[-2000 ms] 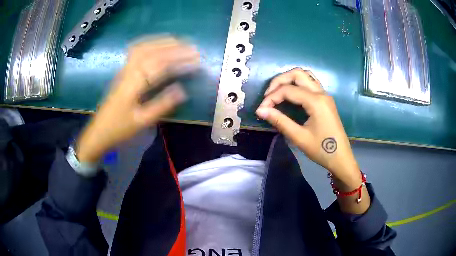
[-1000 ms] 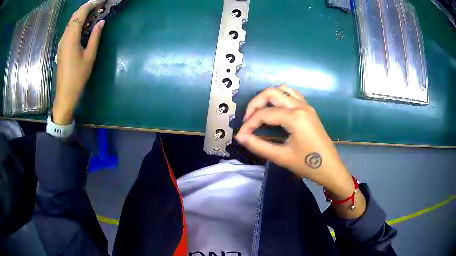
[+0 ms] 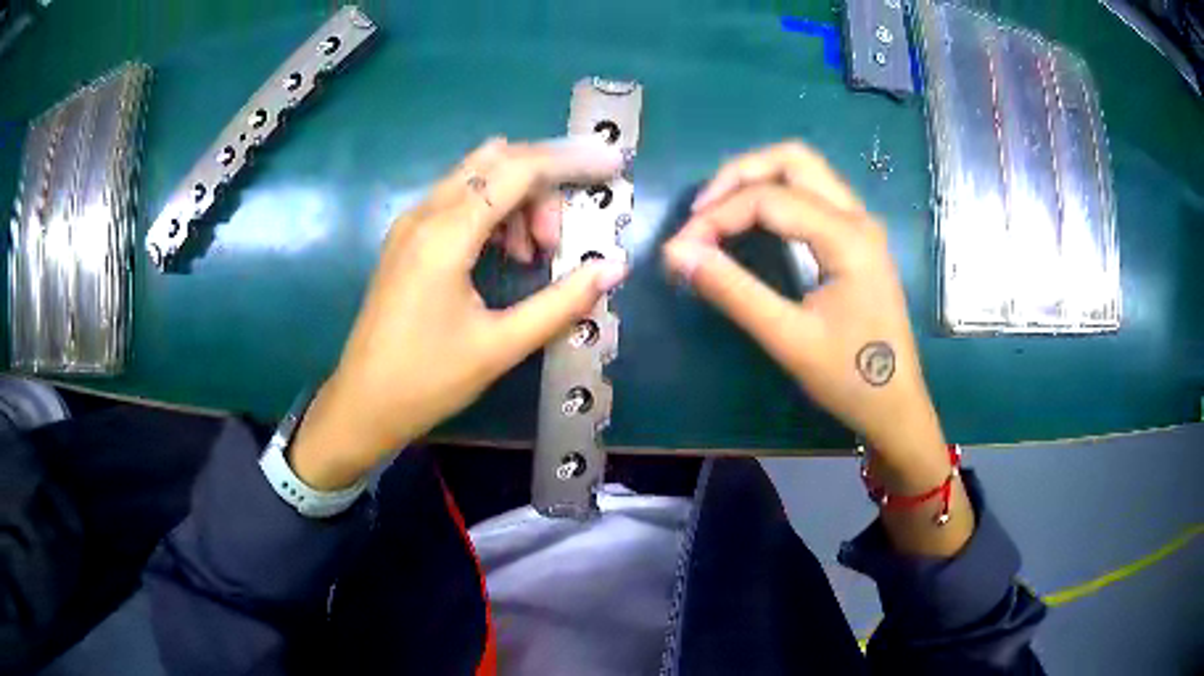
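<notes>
A grey metal bar with round holes lies nearly upright in front of me, its lower end past the bench's front edge. My left hand is over the bar's upper half, thumb and index finger spread; they partly cover it. I cannot tell how firmly they touch it. My right hand is just right of the bar, thumb and index fingertips pinched together; whether they hold something tiny is not visible. A second holed bar lies slanted at the upper left, apart from both hands.
Ribbed clear plastic trays lie at the left and right of the green bench. A dark grey labelled bar and blue tape are at the upper right. Tiny shiny parts lie left of the right tray.
My left hand has left the second bar and come over the middle bar. The second bar now shows whole at the upper left. My right hand has moved up. The view has shifted.
</notes>
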